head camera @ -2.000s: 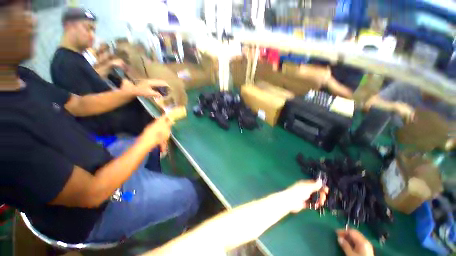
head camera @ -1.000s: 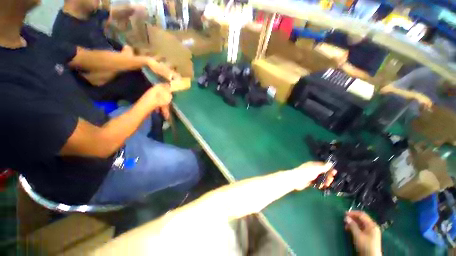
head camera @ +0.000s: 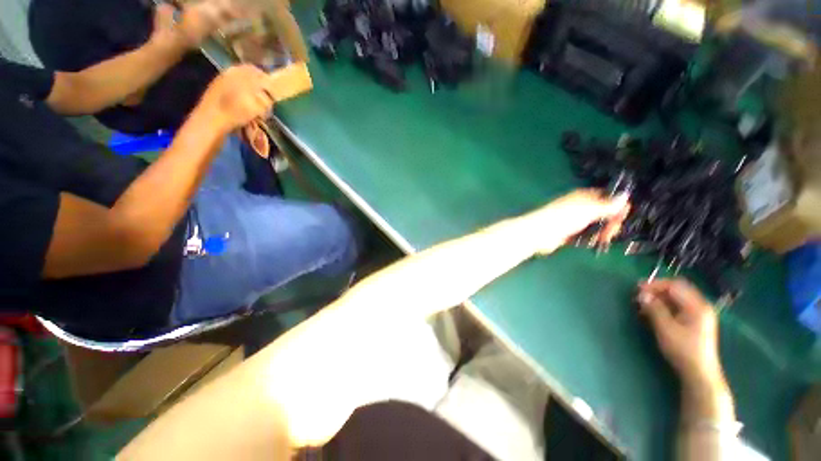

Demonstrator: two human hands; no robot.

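Note:
A heap of black cables with small shiny metal tips lies on the green mat, right of centre. My left hand is at the heap's left edge with its fingers closed on something at the cables; a shiny tip shows by the fingertips. My right hand is just below the heap, near its front edge, palm partly turned up. Its thumb and fingertips are close together at a thin shiny tip. The blur hides how much of a cable each hand has.
A neighbour in jeans sits at left, hands on a brown box. A second black heap, a brown carton and a black unit stand at the back. A labelled carton and blue bin are at right.
The view has tilted down, so the bench things sit higher in the picture. Both my hands remain by the heap. The neighbour's hands are still at the brown box.

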